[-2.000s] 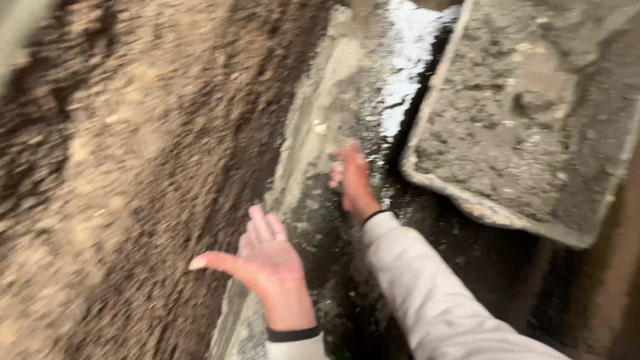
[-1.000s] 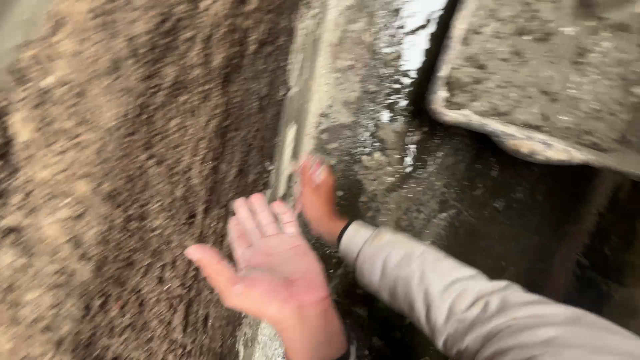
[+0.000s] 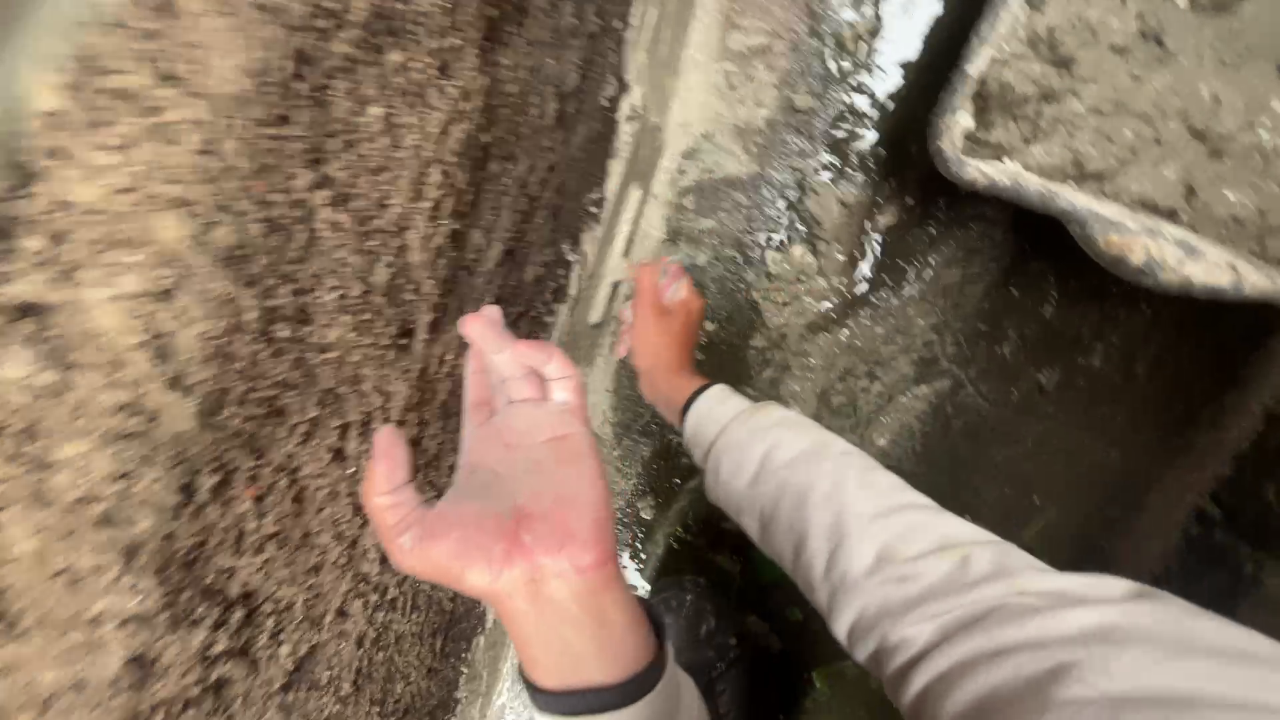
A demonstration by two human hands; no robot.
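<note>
My left hand [image 3: 510,460] is held palm up over the edge of the soil, its thumb apart and its fingers partly curled, with nothing in it. To its right and further off, my right hand [image 3: 665,325] is at a pale, wet strip of mortar or concrete [image 3: 640,215]. Its fingers are bent and mostly turned away, so whether it holds something is hidden. Both wrists show dark cuffs below light sleeves.
Loose brown soil [image 3: 250,350] fills the left side. At the upper right stands a tub [image 3: 1060,195] of wet grey mortar. Dark wet ground [image 3: 950,370] with shiny water lies below it, and a dark boot [image 3: 695,630] shows at the bottom.
The fingers of my left hand, straighter one second ago, are now more curled. My right hand still stays near the pale strip. The view has shifted.
</note>
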